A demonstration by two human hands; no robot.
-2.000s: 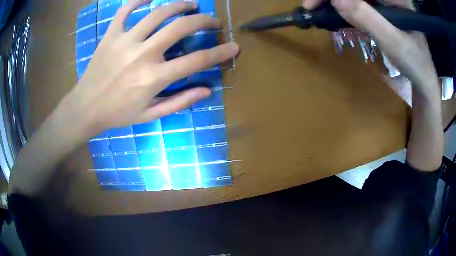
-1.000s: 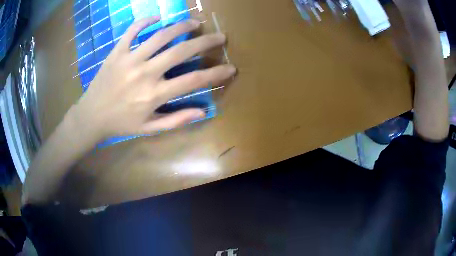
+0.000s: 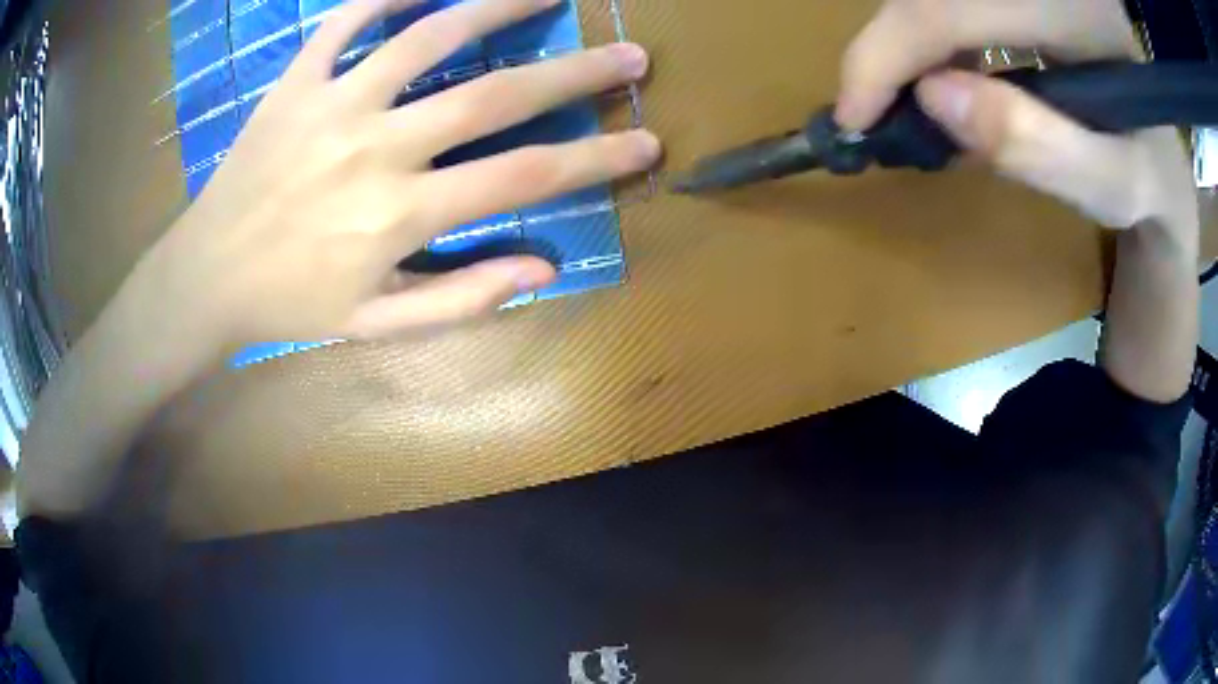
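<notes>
The blue solar cell panel (image 3: 574,237) lies on the brown tabletop, its top cut off by the picture's edge. My left hand (image 3: 361,187) is spread flat over it, fingers apart. Two fingertips reach past the panel's right edge onto a thin silver busbar ribbon (image 3: 637,104), which lies just outside that edge across the tabbing ends. My right hand (image 3: 1015,120) holds the black soldering iron (image 3: 868,144). Its dark tip is close to the ribbon's lower end, right of my fingertips; whether it touches cannot be told.
The brown tabletop (image 3: 801,294) has a curved front edge. Shiny silver strips (image 3: 27,201) lie at the far left. Part of some silvery strips shows behind my right hand. A pale surface (image 3: 988,381) shows below the right edge.
My right hand, mostly out of view one second ago, is back with the iron beside the ribbon. My left hand remains spread on the panel, and the view has shifted slightly.
</notes>
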